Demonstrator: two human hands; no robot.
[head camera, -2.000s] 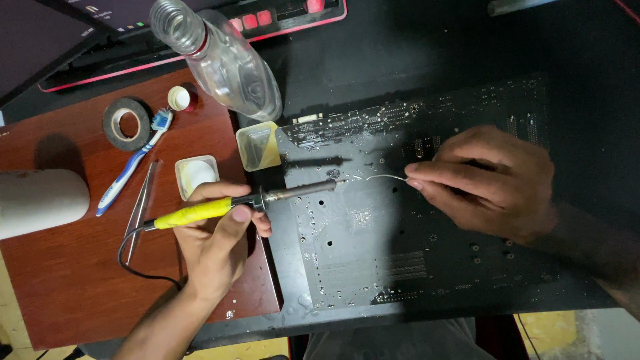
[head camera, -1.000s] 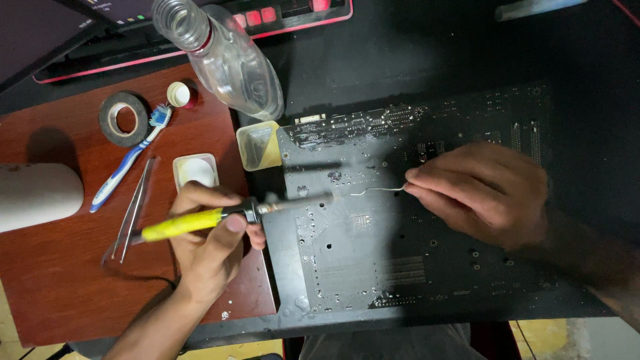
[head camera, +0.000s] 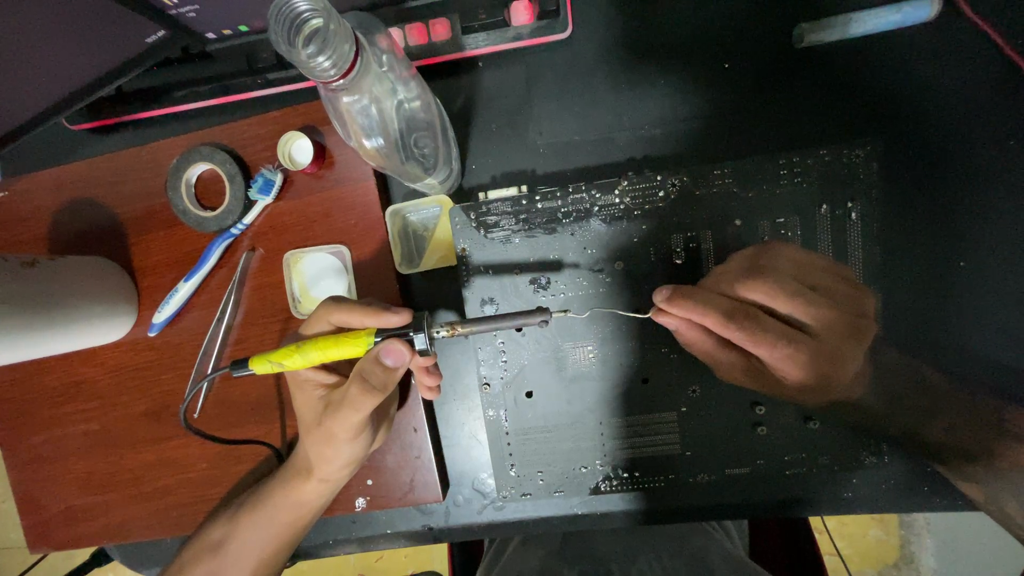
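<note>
My left hand (head camera: 344, 384) holds a soldering iron (head camera: 320, 350) by its yellow-wrapped handle, the metal barrel pointing right. Between thumb and fingertips of my right hand (head camera: 772, 324) is a thin, bent solder wire (head camera: 612, 311). The wire's free end meets the iron's tip, or lies very near it, above a dark circuit board (head camera: 560, 400), a computer motherboard with its solder side up. Just left of the board sits a small clear container with yellowish content (head camera: 422, 234). A white tub (head camera: 320, 280) stands behind my left hand, and metal tweezers (head camera: 220, 336) lie left of it.
On the reddish wooden board (head camera: 104, 448) lie a toothbrush (head camera: 212, 256), a roll of black tape (head camera: 206, 188), a bottle cap (head camera: 301, 150) and a white cylindrical object (head camera: 64, 308). A clear plastic bottle (head camera: 392, 112) leans beyond it, near a keyboard (head camera: 480, 32). The iron's cord loops over the wood.
Between one second ago and now, the iron's tip and the solder wire's end have come together; a gap showed between them then. My right hand still pinches the wire.
</note>
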